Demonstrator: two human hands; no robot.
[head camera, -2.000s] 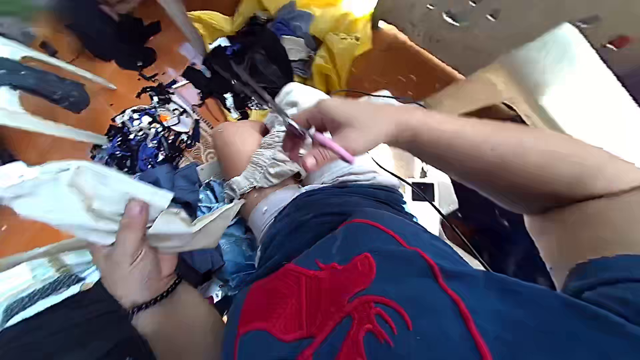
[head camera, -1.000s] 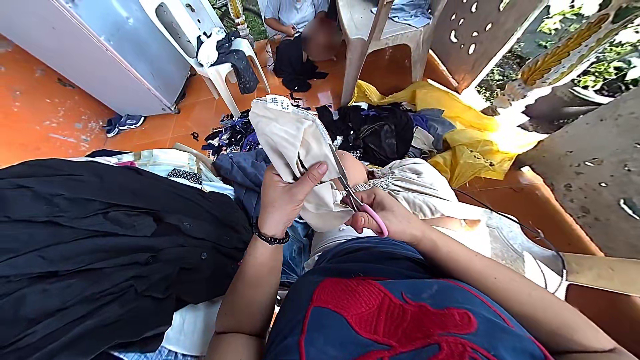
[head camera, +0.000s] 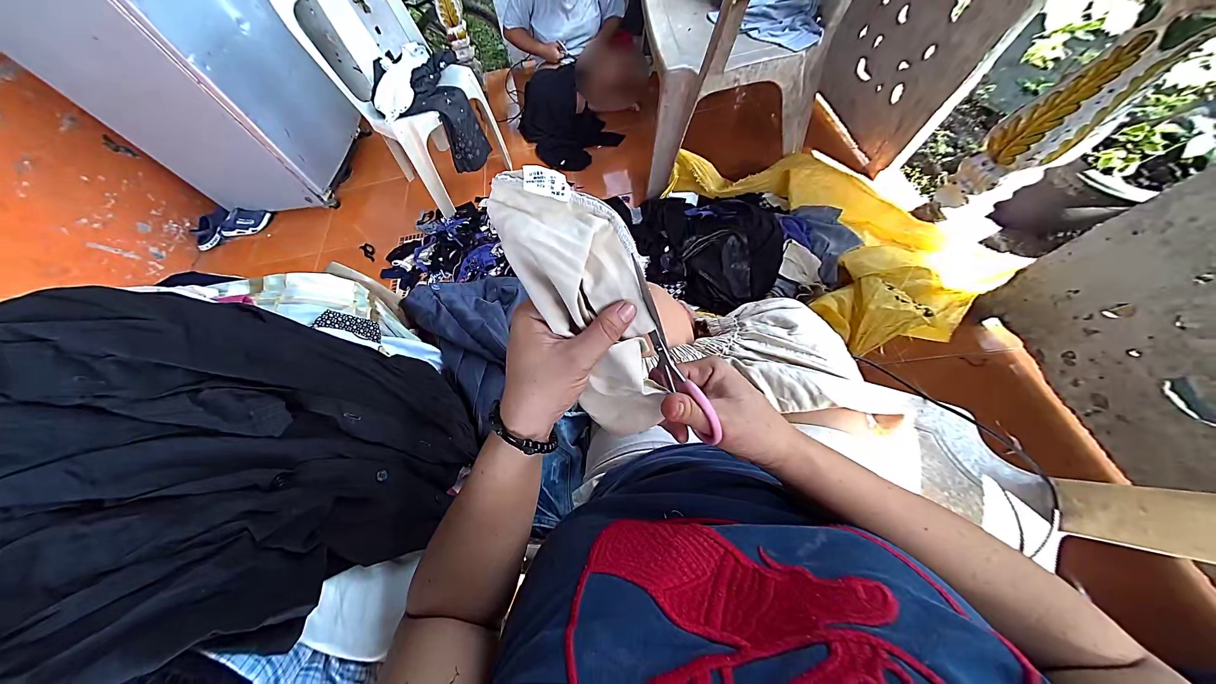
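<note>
My left hand (head camera: 556, 366) grips a folded piece of cream cloth (head camera: 560, 247), thumb on top, and wears a dark beaded bracelet. A small white label bearing writing is at the cloth's upper end. In my right hand (head camera: 727, 404) is a pair of scissors (head camera: 658, 328) with pink handles. Their blades point up and away, lying along the right edge of the cloth; whether they are cutting into it I cannot tell. Beige gathered fabric (head camera: 784, 347) lies over my lap, just beyond my right hand.
A black garment (head camera: 209, 446) tops a clothes pile at left. Cloth scraps (head camera: 456, 247), dark clothing (head camera: 712, 252) and a yellow sack (head camera: 893, 285) lie ahead. Beyond are plastic chairs (head camera: 418, 123) and a seated person (head camera: 546, 28). A cable (head camera: 969, 418) runs at right.
The scissors, held apart from the cloth two seconds ago, have come to its right edge. Both hands are now close together. The view has shifted strongly since the earliest frame.
</note>
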